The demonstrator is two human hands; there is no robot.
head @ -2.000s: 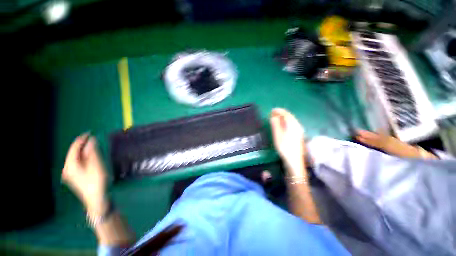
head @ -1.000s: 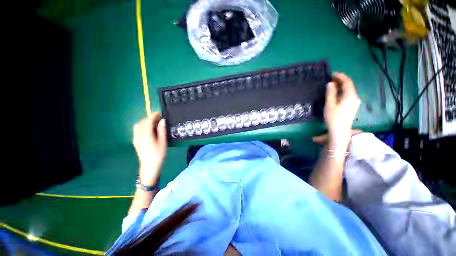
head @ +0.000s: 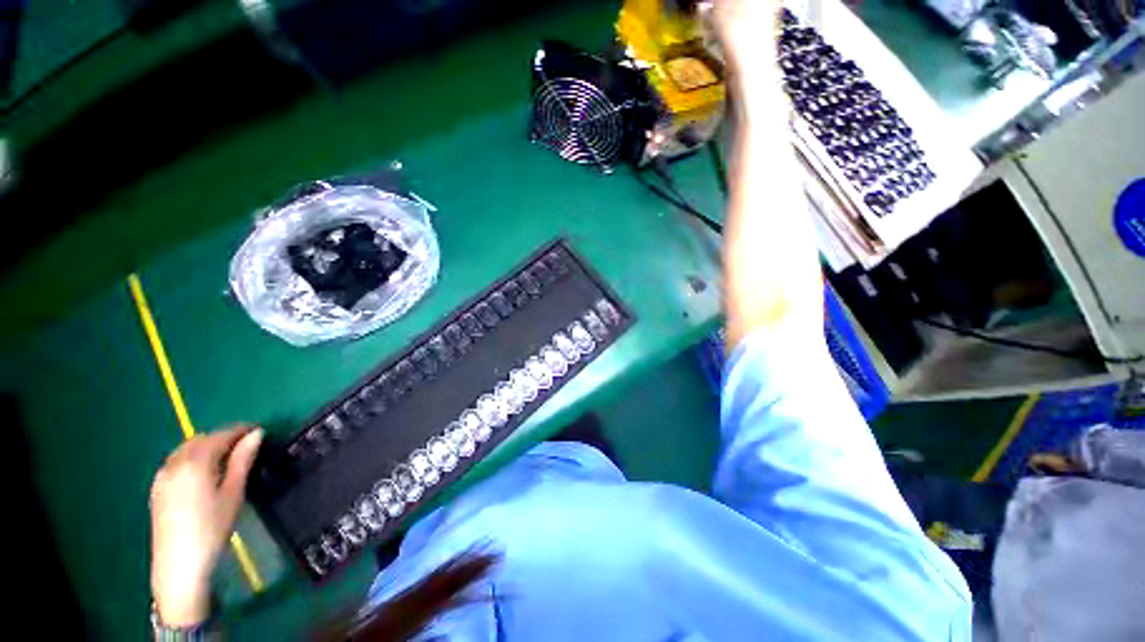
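Note:
The long black tray (head: 433, 408) lies on the green bench in front of me, slanting up to the right. Clear, silvery oval parts (head: 471, 433) stand along its near edge, and dark ones (head: 427, 360) along its far edge. My left hand (head: 198, 502) is at the tray's left end, thumb and fingers near the corner; whether it grips the tray is unclear. My right arm reaches far forward past the tray; my right hand (head: 743, 19) is cut off by the top edge, by the yellow unit (head: 684, 75), and its fingers are not clearly visible.
An open clear bag (head: 270, 282) with a black heap lies beyond the tray. A round black fan (head: 580, 115) stands left of the yellow unit, with cables near it. Pale stacked sheets with dark parts (head: 866, 132) are at right. Another person's grey sleeve (head: 1080, 539) is at lower right.
My right hand has left the tray's right end and reached far forward to the yellow unit. My left hand stays by the left end. The view has turned, and the other person is farther away.

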